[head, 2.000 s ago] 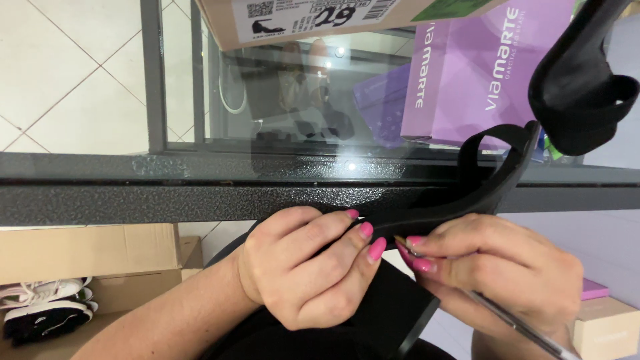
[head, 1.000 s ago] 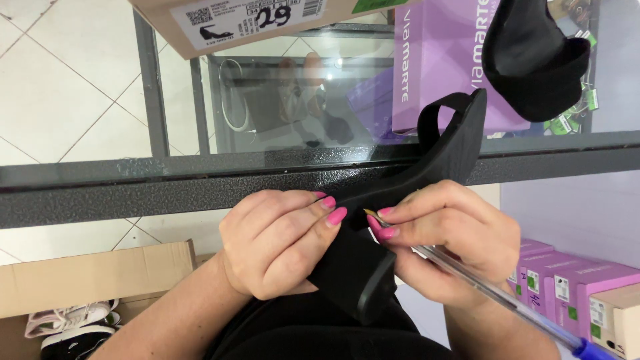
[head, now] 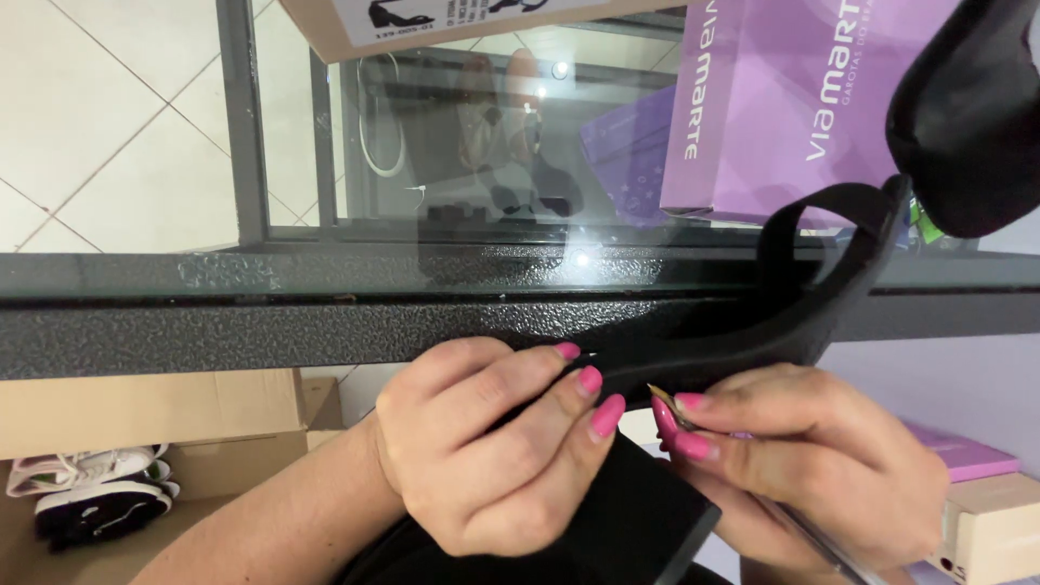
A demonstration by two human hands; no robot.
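A black block-heeled sandal [head: 723, 349] lies sideways over the edge of a glass-topped counter, its toe strap to the upper right and its heel pointing down. My left hand [head: 504, 439] grips it near the heel end between fingers and thumb. My right hand [head: 796, 463] pinches a clear-barrelled ballpoint pen [head: 804, 532], whose metal tip is at the underside edge of the sandal, beside the heel; whether it touches cannot be told. A second black sandal [head: 967, 122] rests at the upper right, partly out of view.
The dark metal frame [head: 244, 333] of the counter crosses the view. On its glass are a purple shoebox [head: 756, 106] and a cardboard shoebox [head: 455, 24]. An open carton [head: 146, 406] holding sneakers [head: 101, 504] is at lower left, with more boxes [head: 995, 520] at lower right.
Both hands stay at the sandal, with the pen in the right hand throughout. The view has shifted and come closer.
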